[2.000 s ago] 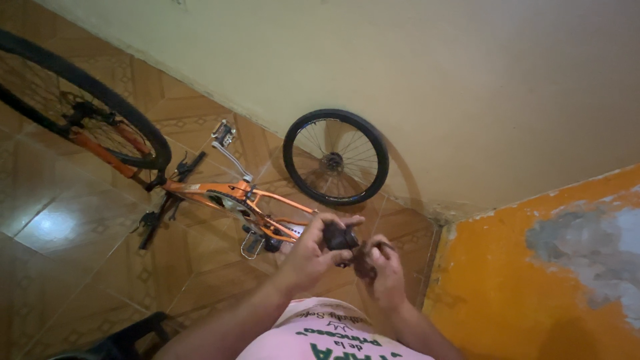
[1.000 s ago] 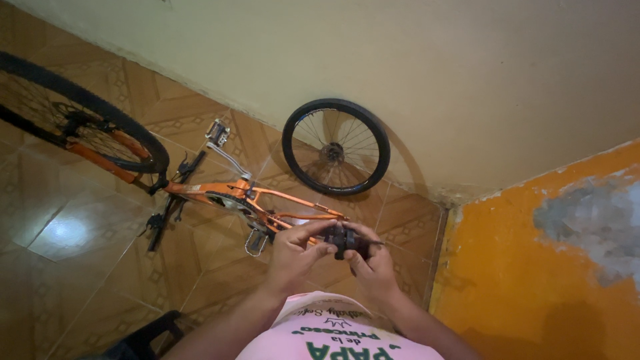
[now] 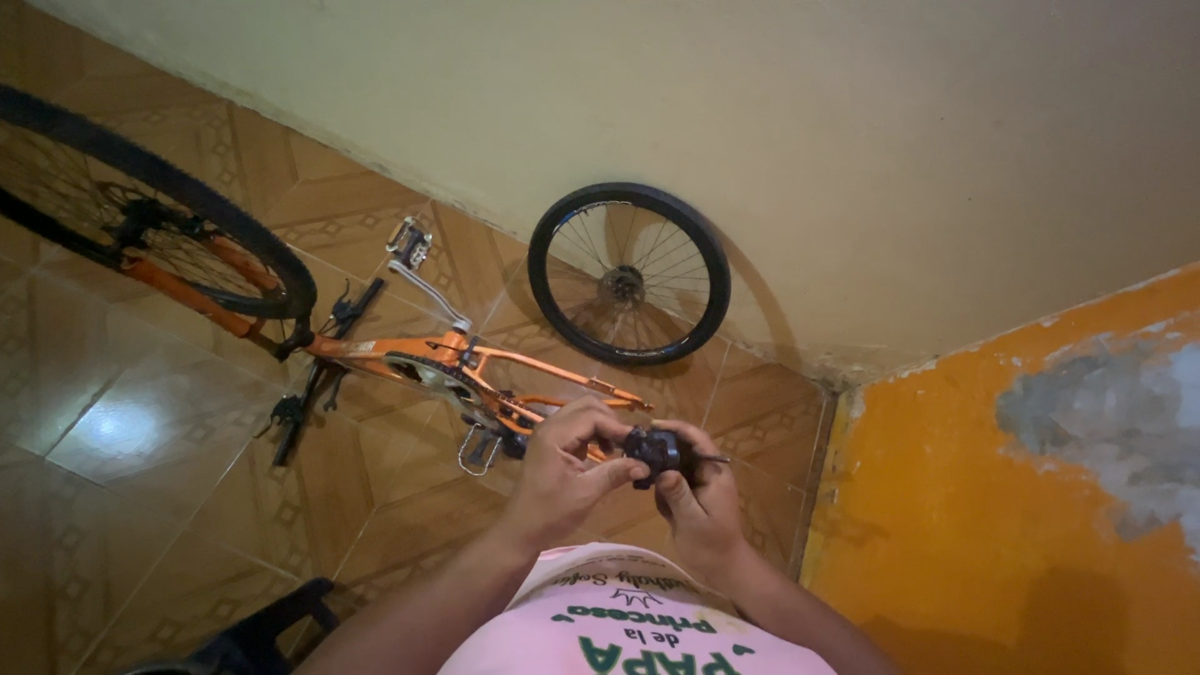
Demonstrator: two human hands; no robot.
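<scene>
A small black mechanical part (image 3: 659,452), too unclear to name surely, is held between my hands in front of the pink shirt. My left hand (image 3: 579,459) grips its left side with thumb and fingers. My right hand (image 3: 698,483) grips its right side, and a thin dark rod (image 3: 714,458) sticks out beyond those fingers. Just past my hands lies the rear end of an orange bicycle frame (image 3: 553,370), upside down on its handlebar (image 3: 298,417). No rear wheel is mounted in it. A detached bicycle wheel (image 3: 717,281) leans against the wall.
The bicycle's front wheel (image 3: 272,244) rises at the left. A crank with a pedal (image 3: 410,244) points toward the pale wall (image 3: 797,141). An orange wall with a grey patch (image 3: 919,450) stands at the right. A dark plastic object (image 3: 272,623) is at the lower left on the tiled floor.
My right hand, apart from the black part two seconds ago, has come in against it and now holds its right side. The bicycle and the loose wheel have not moved.
</scene>
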